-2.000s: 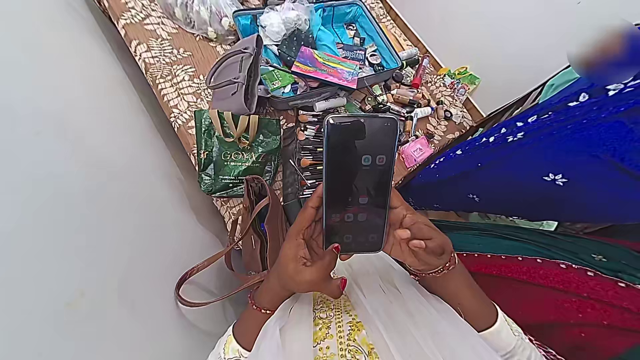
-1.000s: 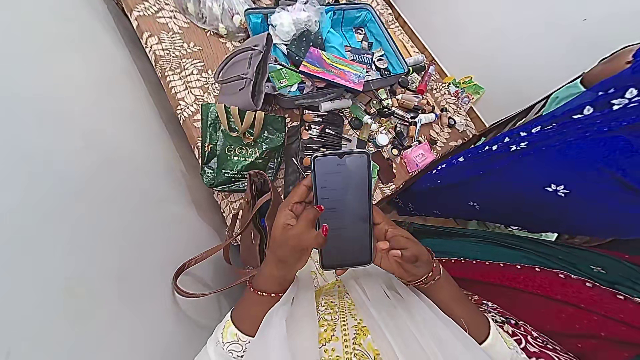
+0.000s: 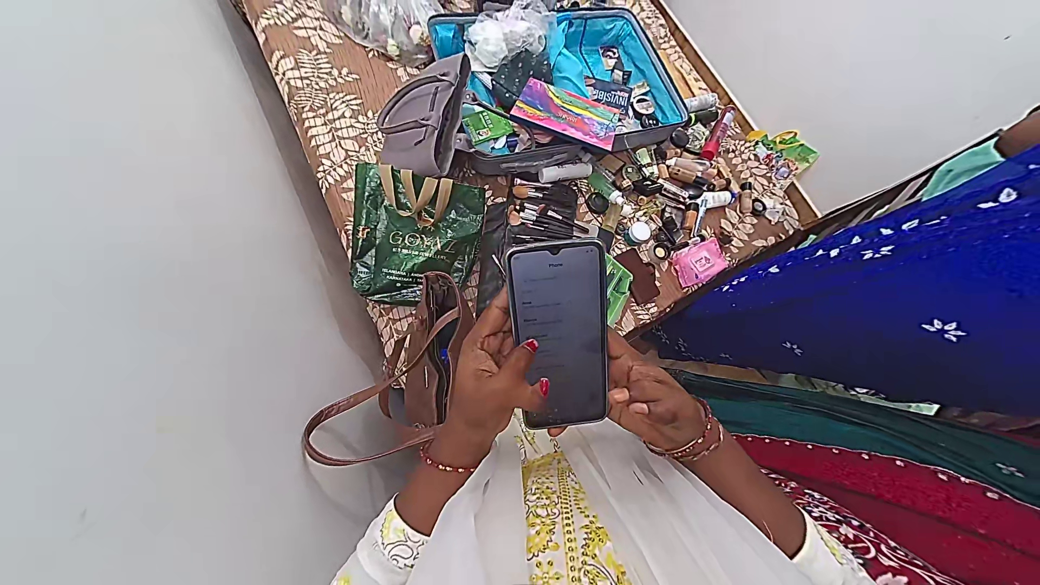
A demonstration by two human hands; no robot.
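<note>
A smartphone [image 3: 561,333] stands upright between my two hands, its dim screen facing me with small writing on it. My left hand [image 3: 491,378] grips its left side, the thumb and another red-nailed finger over the lower left of the screen. My right hand [image 3: 654,398] supports the lower right edge, its fingers partly curled. Just beyond the phone's top lie makeup brushes [image 3: 544,213] on a dark case. Left of my left hand is a brown shoulder bag [image 3: 431,366], its top open. A green card or packet [image 3: 617,288] shows partly behind the phone.
On the leaf-patterned cloth [image 3: 309,106] stand an open blue-lined suitcase [image 3: 662,61], a grey handbag [image 3: 422,118] and a green shopping bag [image 3: 418,244]. Several cosmetics bottles and a pink packet [image 3: 699,262] lie right of the brushes. A person in blue cloth [image 3: 853,301] is at the right.
The phone has come lower and nearer my body. Its screen has gone from app icons to a page of text. My left thumb has moved onto the screen.
</note>
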